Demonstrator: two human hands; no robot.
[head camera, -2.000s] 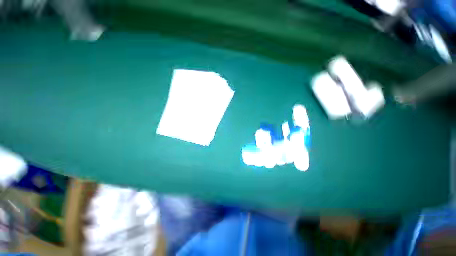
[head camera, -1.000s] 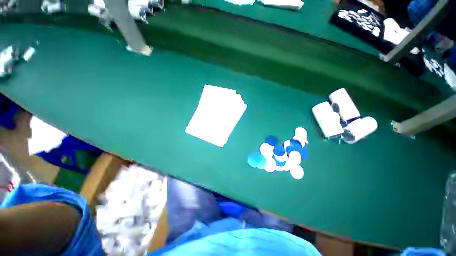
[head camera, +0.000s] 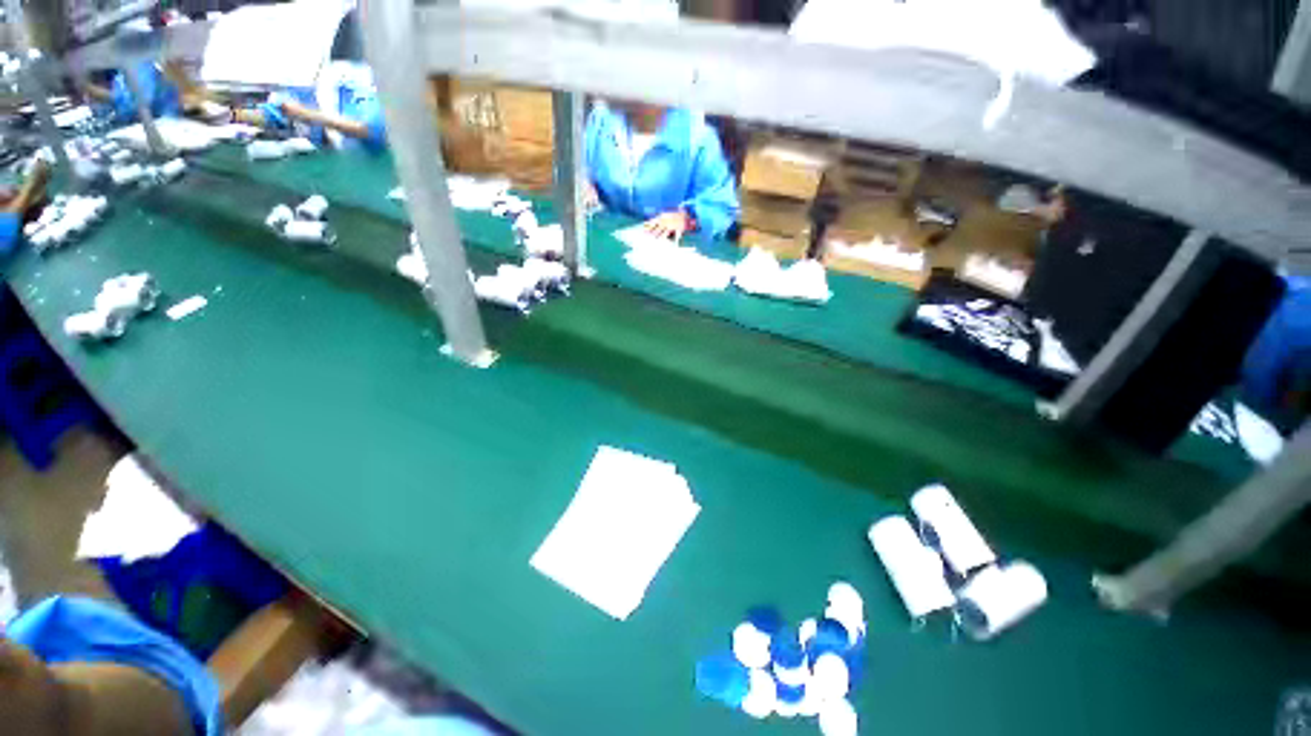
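Note:
White sheets (head camera: 618, 531) lie in a flat, slightly fanned stack on the green bench. Blue and white round discs (head camera: 791, 664) lie in a loose pile to their right and nearer me; the lowest discs reach the bottom edge. Three white cylindrical units (head camera: 956, 564) lie close together further right, with dark or grey ends. Part of a bare arm with a blue sleeve shows at the lower left corner, but no hand of mine is visible. My left hand and my right hand are out of the picture.
Grey uprights (head camera: 429, 187) and a long grey rail cross above the bench. More white units (head camera: 112, 308) lie far left. Across the bench are a person in blue (head camera: 661, 166) and a black tray (head camera: 992, 328). A blue stool (head camera: 180, 575) stands lower left.
The view has tilted up, bringing people, cartons and the rail into sight. The sheets, discs and units sit lower in the picture, in the same arrangement. The arm at lower left shows less.

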